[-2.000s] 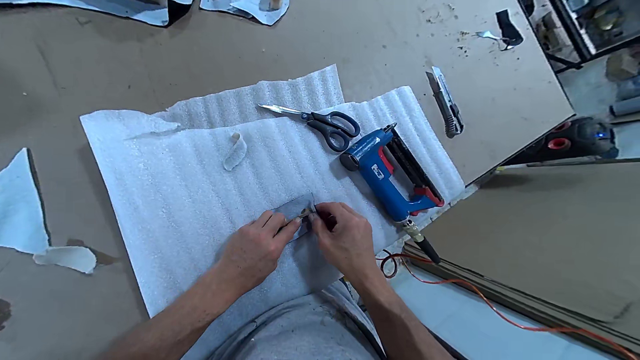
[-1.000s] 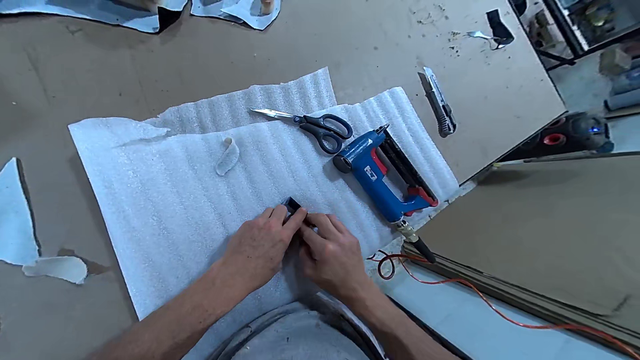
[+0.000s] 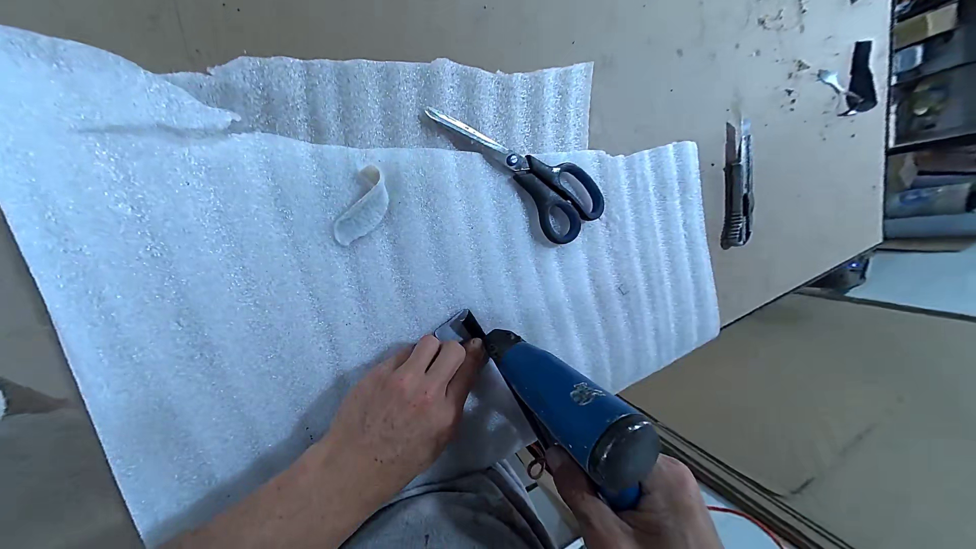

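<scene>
My left hand (image 3: 415, 400) pinches a small grey and black piece (image 3: 456, 326), perhaps covered with fabric, against the white foam sheet (image 3: 229, 305). In my right hand (image 3: 633, 503) is a blue pneumatic stapler (image 3: 564, 396), gripped by its handle, with its nose right at the small piece beside my left fingertips. The stapler's body hides much of my right fingers and the trigger. Black-handled scissors (image 3: 515, 162) lie partly open on the foam above my hands, and a curled whitish scrap (image 3: 364, 208) rests to their left.
A utility knife (image 3: 736, 187) lies on the brown tabletop (image 3: 656, 84) right of the foam. Near the table's right edge are a black strip (image 3: 862, 76) and a small whitish piece. An orange-red hose (image 3: 743, 518) runs at lower right, by stacked brown boards (image 3: 762, 396).
My right hand has left the small piece and taken up the stapler, which lay on the foam at right. The stapler's nose is now at the piece. The view has moved closer.
</scene>
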